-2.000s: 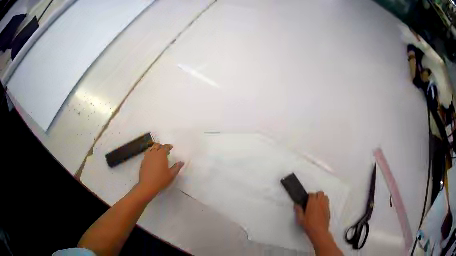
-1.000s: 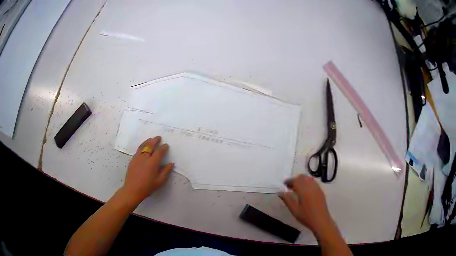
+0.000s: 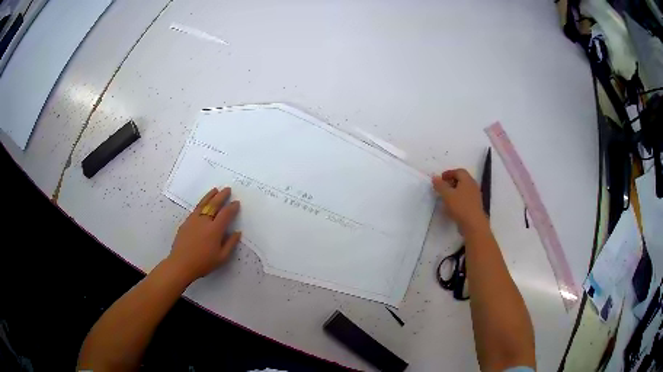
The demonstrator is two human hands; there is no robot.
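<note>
The white paper pattern (image 3: 327,218) with printed lines and text lies flat on the speckled white table. My left hand (image 3: 207,232), with a yellow ring, rests on its near left edge, fingers apart, gripping nothing. My right hand (image 3: 459,196) pinches the pattern's right corner between thumb and fingers. One dark weight (image 3: 110,149) lies on the table left of the pattern. Another dark weight (image 3: 365,341) lies near the table's front edge. The black shears (image 3: 452,272) lie to the right, partly hidden under my right forearm.
A translucent pink ruler (image 3: 534,211) lies right of the shears, with a small thin dark piece (image 3: 526,218) beside it. A thin dark sliver (image 3: 395,314) lies below the pattern's near right corner. A white sheet (image 3: 51,58) is at far left. Papers and clutter (image 3: 618,254) line the right edge.
Both hands have left the weights; the right one now lies off the pattern near the front edge. My right hand has moved from the pattern's near right corner to its far right corner.
</note>
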